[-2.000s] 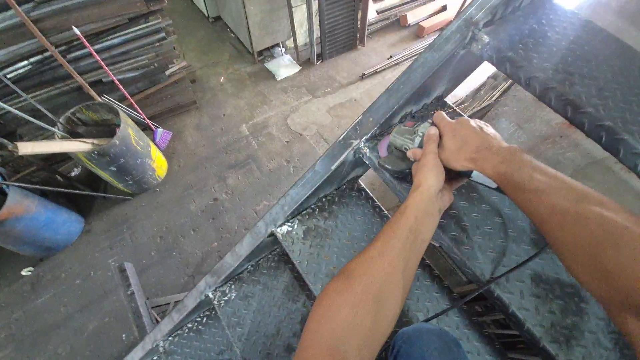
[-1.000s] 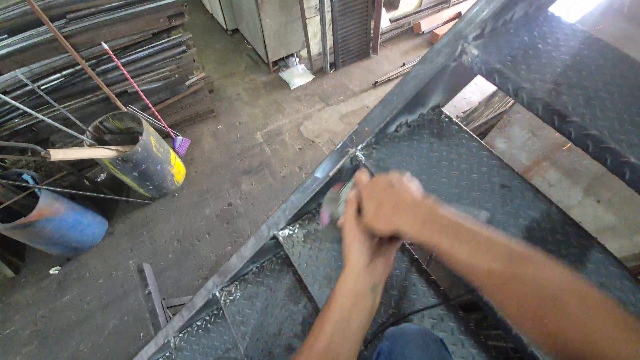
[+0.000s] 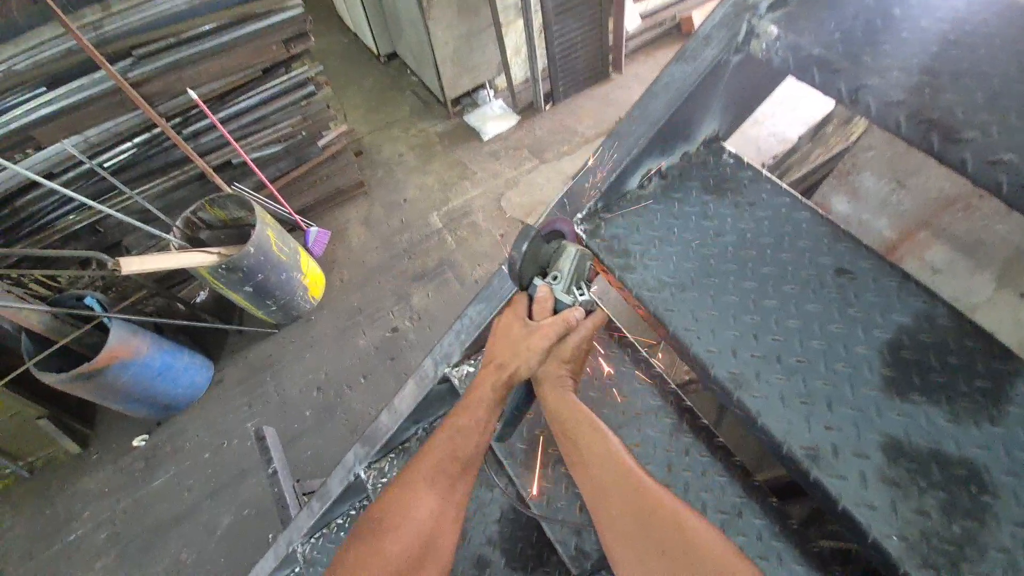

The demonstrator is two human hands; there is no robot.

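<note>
Both my left hand [image 3: 524, 336] and my right hand [image 3: 572, 348] are closed around an angle grinder [image 3: 566, 268], the hands touching each other. Its disc [image 3: 558, 230] meets the corner where a diamond-plate stair tread [image 3: 768, 280] joins the long steel side beam [image 3: 448, 348]. Orange sparks fly up past the beam and down over the lower tread [image 3: 632, 424]. A dark guard covers the left side of the disc. The grinder's power cord [image 3: 512, 500] runs down between my forearms.
On the floor left of the beam stand a black-and-yellow drum [image 3: 272, 264] and a blue drum [image 3: 152, 364], both holding rods. A purple broom [image 3: 317, 240] leans near a stack of metal bars [image 3: 160, 120]. A loose steel angle bar [image 3: 276, 472] lies beside the beam. Gaps separate the treads.
Sparks now fly at the grinder, where none were visible before. My hands, blurred over the lower steps one second ago, are now at the tread corner. The view has shifted.
</note>
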